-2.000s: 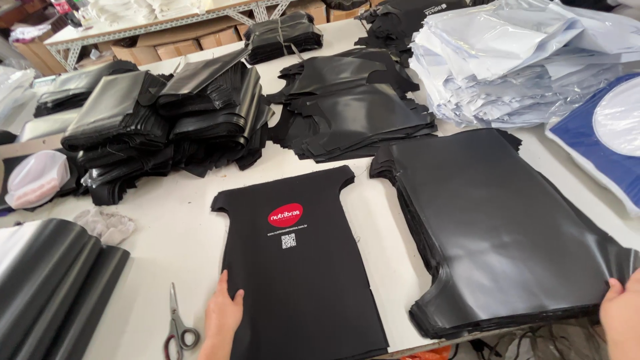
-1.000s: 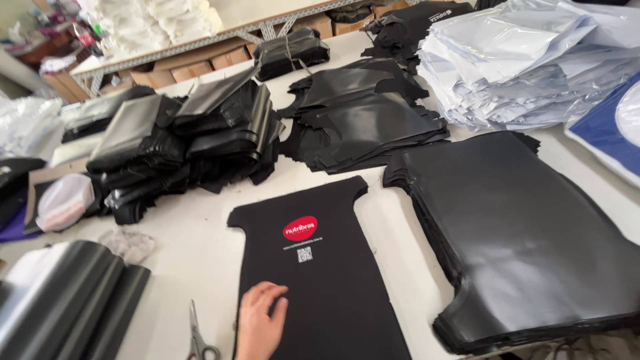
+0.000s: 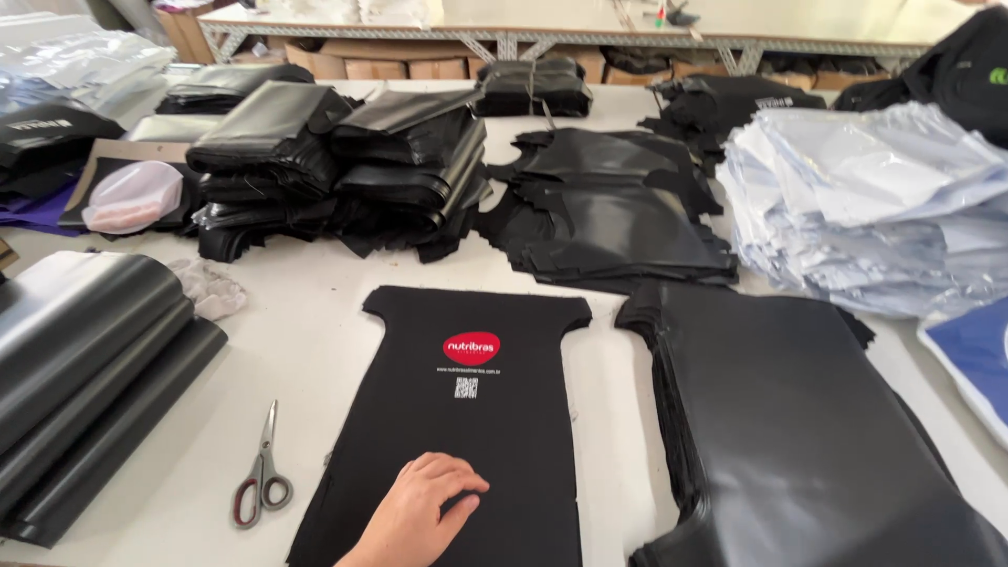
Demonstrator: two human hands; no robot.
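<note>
A black cut fabric panel point(image 3: 465, 441) lies flat in front of me, bearing a red oval logo, a line of writing and a printed code. Over its lower part is my left hand point(image 3: 429, 504), fingers slightly curled and apart from the thumb, with nothing held; whether it touches the fabric I cannot tell. My right hand is out of the picture. To the right of the panel lies a thick stack of black cut panels point(image 3: 803, 425) with a shiny top sheet. Left of the panel rest scissors point(image 3: 264, 476) with grey and red handles, blades pointing away.
Rolled black sheets point(image 3: 102, 378) lie at the left. Behind are folded black bundles point(image 3: 272, 142), more black cut pieces point(image 3: 622, 220) and a pile of clear-wrapped white pieces point(image 3: 874, 197). A blue and white item point(image 3: 976, 354) sits at the right edge. Another table point(image 3: 488, 24) stands beyond.
My left hand has moved from the panel's left edge onto its lower middle. My right hand, at the stack's right edge two seconds ago, has left the view. The view has turned.
</note>
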